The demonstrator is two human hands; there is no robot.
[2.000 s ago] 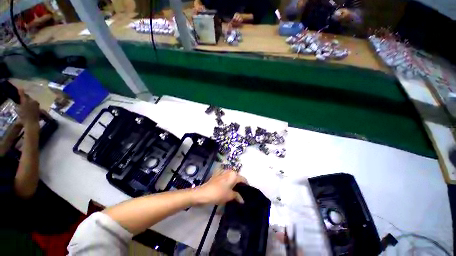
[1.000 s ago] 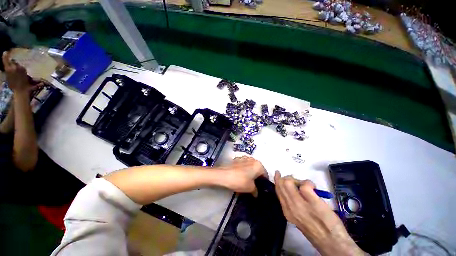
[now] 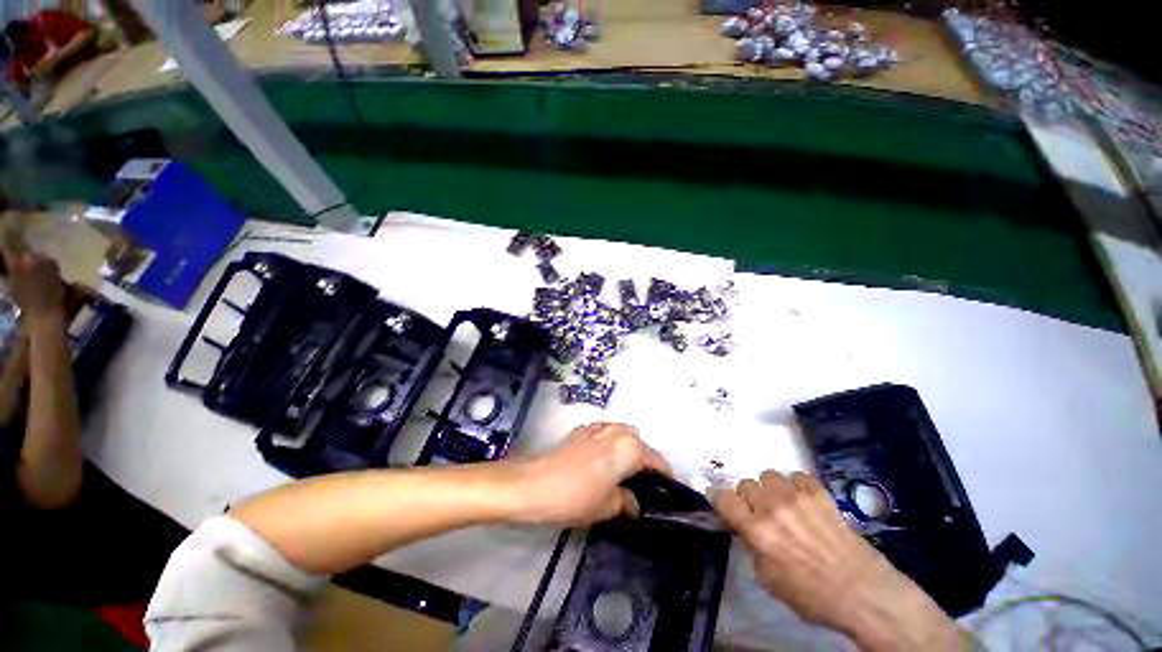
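A black plastic housing (image 3: 656, 580) lies in front of me at the bottom, its round hole showing and its near end cut off by the picture's edge. My left hand (image 3: 593, 478) grips its far left corner. My right hand (image 3: 796, 541) is at its far right corner with curled fingers; whether it holds a tool is hidden. A loose pile of small dark circuit boards with shiny parts (image 3: 593, 318) lies beyond my hands. Another black housing (image 3: 892, 490) lies to the right.
Several black housings (image 3: 370, 382) stand in a row at left. A blue box (image 3: 185, 236) and a neighbour's arm (image 3: 49, 382) are further left. A green conveyor belt (image 3: 637, 178) runs behind the white table (image 3: 1019, 408). A pale post (image 3: 261, 121) rises at the belt. Wires lie at lower right.
My right hand has come in to the held housing's far right corner; the blue-handled tool seen in it a second ago no longer shows. My left hand stays on the housing. The view has shifted.
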